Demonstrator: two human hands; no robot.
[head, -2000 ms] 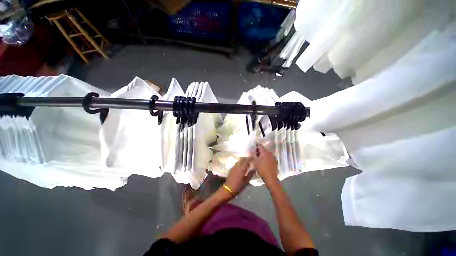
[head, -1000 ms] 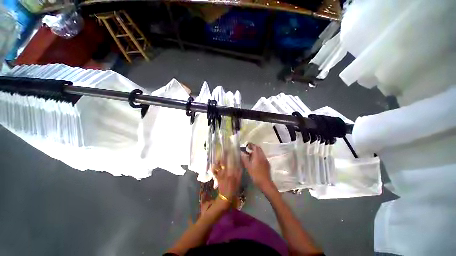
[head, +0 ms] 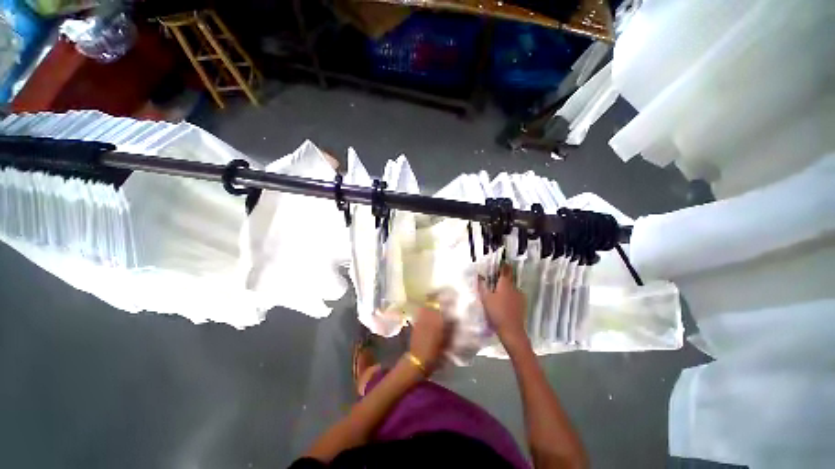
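White garments [head: 178,215] hang in rows from black hangers [head: 586,234] on a metal rail [head: 302,184]. My left hand [head: 428,337], blurred, is at the front edge of the middle garments; its grip is unclear. My right hand [head: 504,310] is just right of it, below the hangers, against the white garments. A thin dark thing, likely a pen, shows at its fingertips and seems held. Pale yellow patches show between the garments.
Long white pieces [head: 751,266] hang close on the right. A wooden stool [head: 216,62] stands at the back left near a red surface [head: 92,75]. A brown table edge [head: 513,13] and blue containers [head: 417,46] are behind. Grey floor shows below the rail.
Several middle hangers and garments have moved right, towards the bunch at the rail's right end. My right hand has moved right. My left hand has shifted slightly right and down.
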